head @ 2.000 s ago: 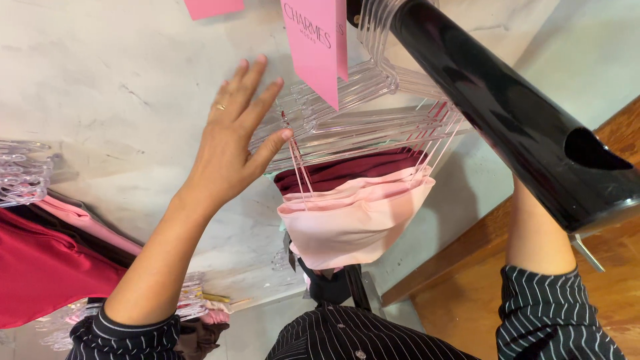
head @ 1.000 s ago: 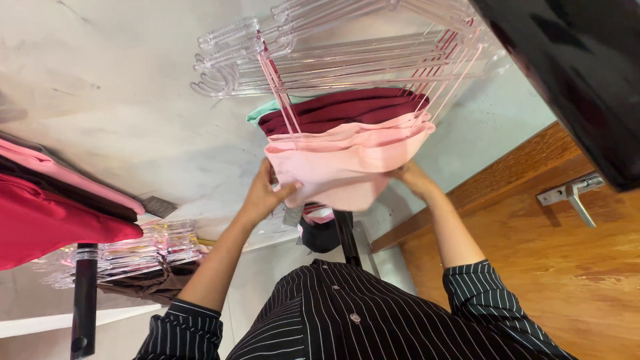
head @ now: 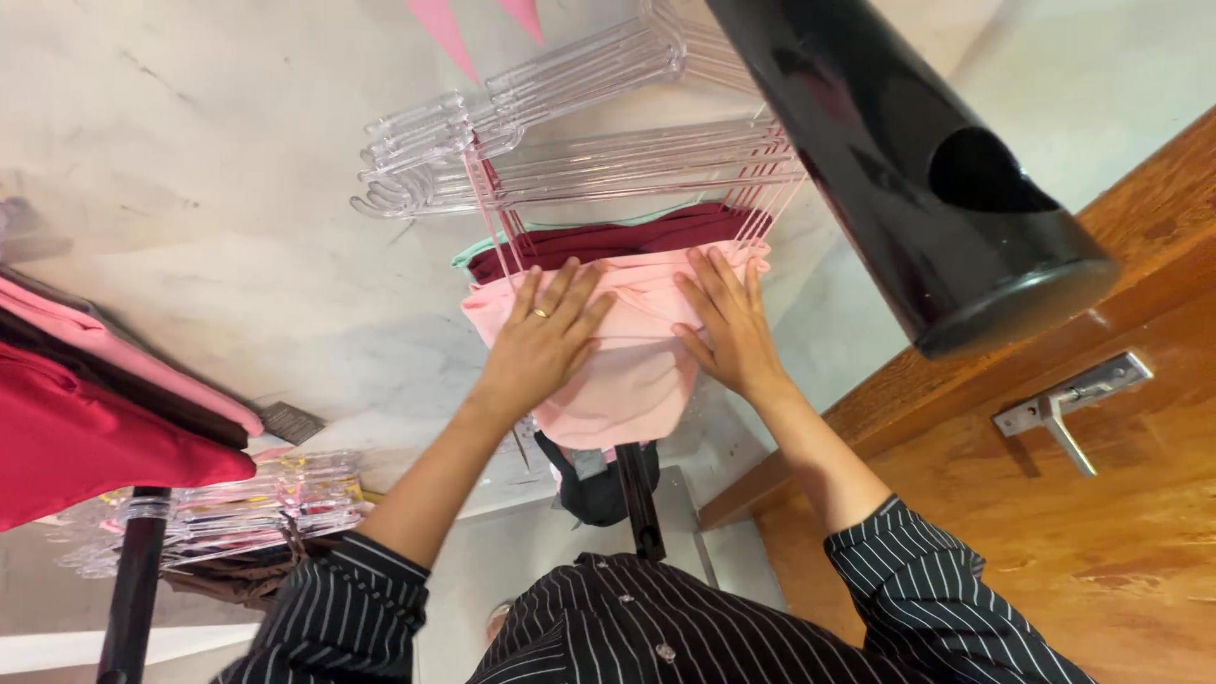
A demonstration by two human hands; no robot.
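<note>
Both palms press flat against the front of a light pink strappy top [head: 617, 380], which hangs from clear plastic hangers [head: 589, 171] by thin straps. My left hand [head: 546, 337], with a ring on one finger, lies on the top's left part, fingers apart. On its right part rests my right hand [head: 736, 332], fingers also spread. Behind the pink fabric hang dark red tops [head: 617, 242], and an edge of mint green fabric [head: 470, 255] shows at the back.
A thick black rail [head: 912, 171] juts in at the upper right. Red garments [head: 85, 437] hang at the left above more hangers [head: 285, 494]. A wooden door [head: 1121, 532] with a metal handle [head: 1069, 408] is at the right. Below hangs a black garment [head: 594, 489].
My hands have moved from the lower sides of the pink top onto its front. Two seconds ago my left hand was raised beside the hangers.
</note>
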